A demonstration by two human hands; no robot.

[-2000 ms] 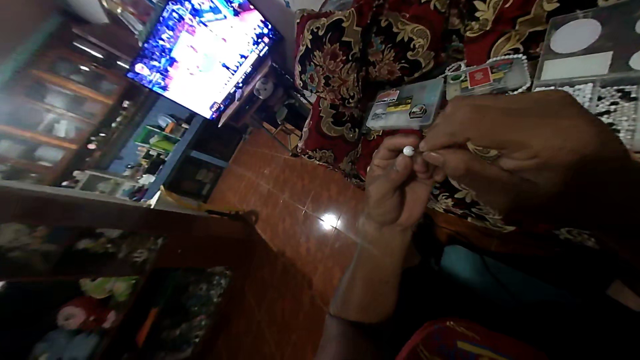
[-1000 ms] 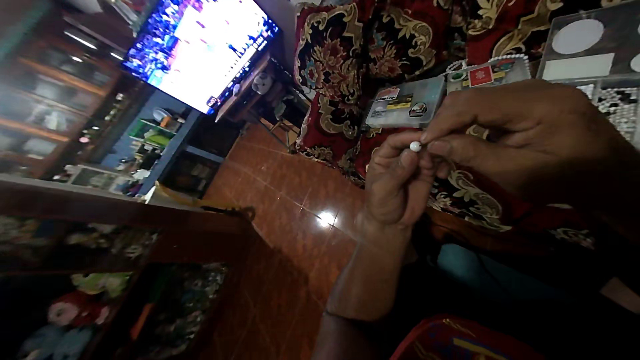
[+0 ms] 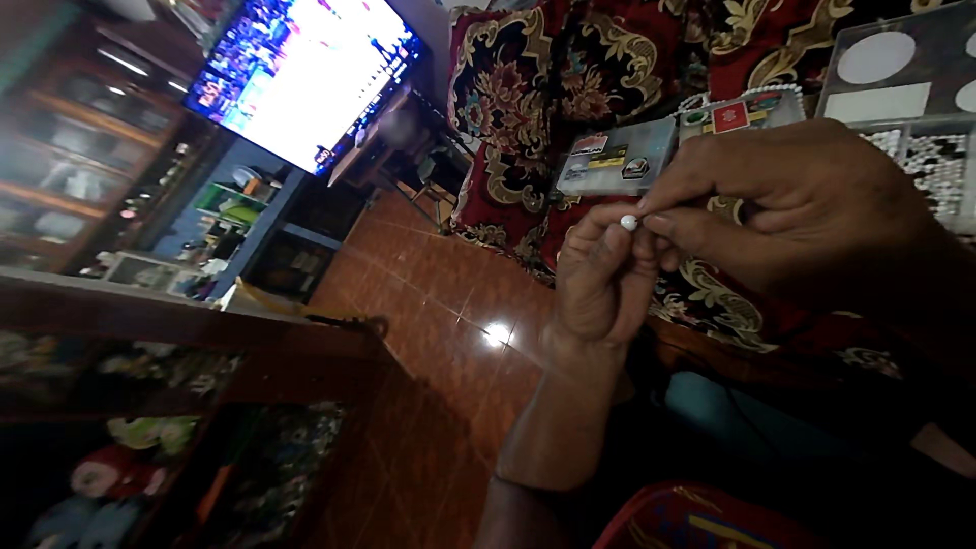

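Between the thumb and forefinger of my left hand is a small white bead. My right hand meets it from the right, its thumb and forefinger pinched together right beside the bead; whatever thin thing they may hold is too small to tell. Behind the hands lies a clear plastic case with stickers on its lid. Partly behind my right hand is a second clear box with a red card and a string of white beads on it. An open compartment box of white and black beads stands at the right.
A sofa with red, black and gold floral covers bears the boxes. A lit television stands at the upper left. Glass-fronted cabinets line the left side, with reddish floor tiles between them and the sofa.
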